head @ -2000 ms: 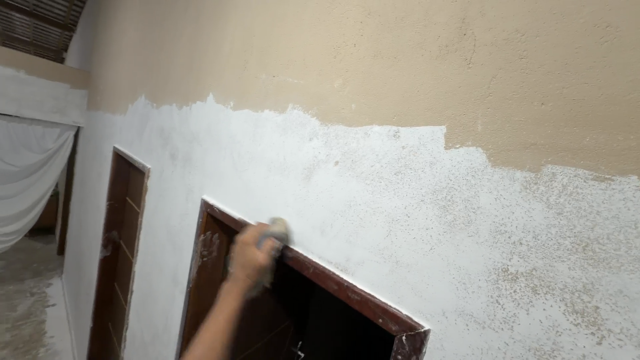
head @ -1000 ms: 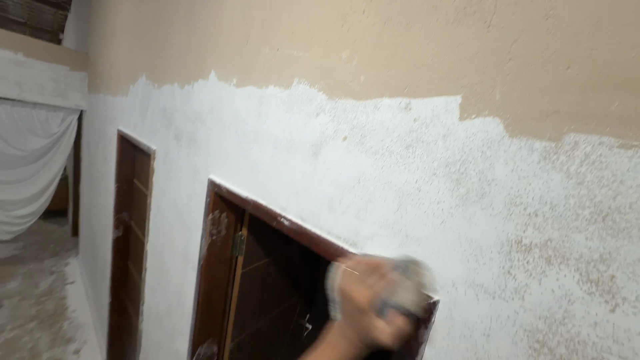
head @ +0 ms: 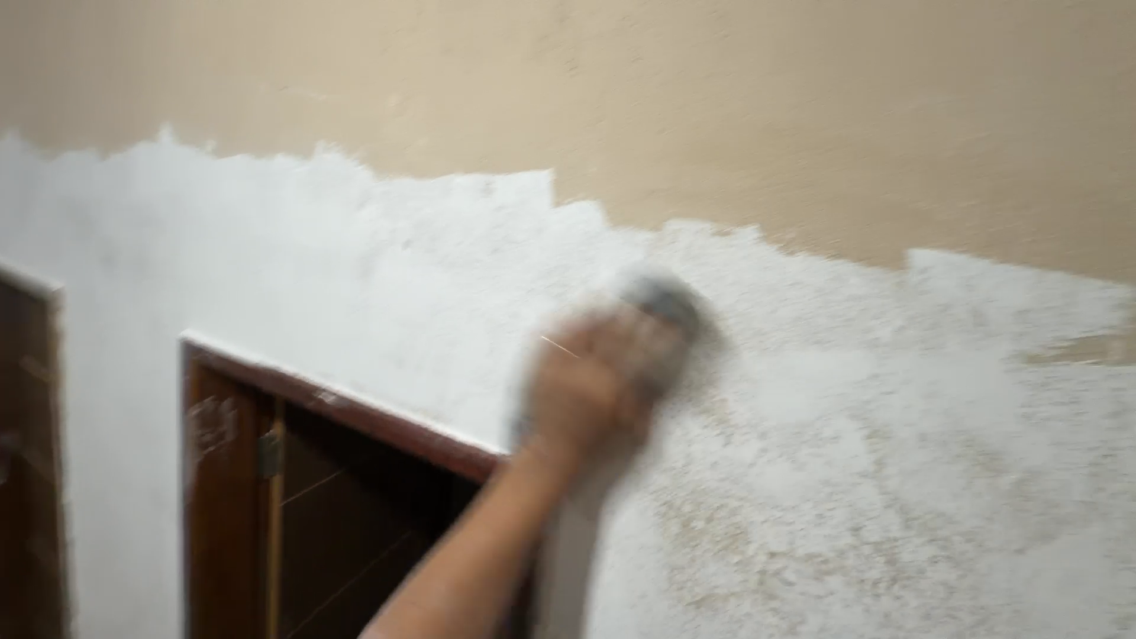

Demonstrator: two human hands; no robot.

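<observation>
My left hand (head: 590,377) is raised against the wall, above and right of the doorway corner, with its forearm rising from the bottom edge. Its fingers close around a rounded grey object (head: 666,306), too blurred to name, perhaps a pad or sponge. It is at the white-coated part of the wall (head: 444,266), below a bare beige part (head: 710,106). This coating has a ragged upper edge and looks thin and speckled at the right. My right hand is out of view.
A reddish-brown wooden door frame (head: 337,399) surrounds a dark opening below the hand, with a metal hinge (head: 269,454) at its left side. Farther left stands a second brown wooden door (head: 31,444). A pale grey band (head: 568,568) runs down under my wrist.
My left hand has moved right along the door frame's top, then up onto the white wall beyond its corner, still holding the grey object. The view has shifted right; the white cloth has left it.
</observation>
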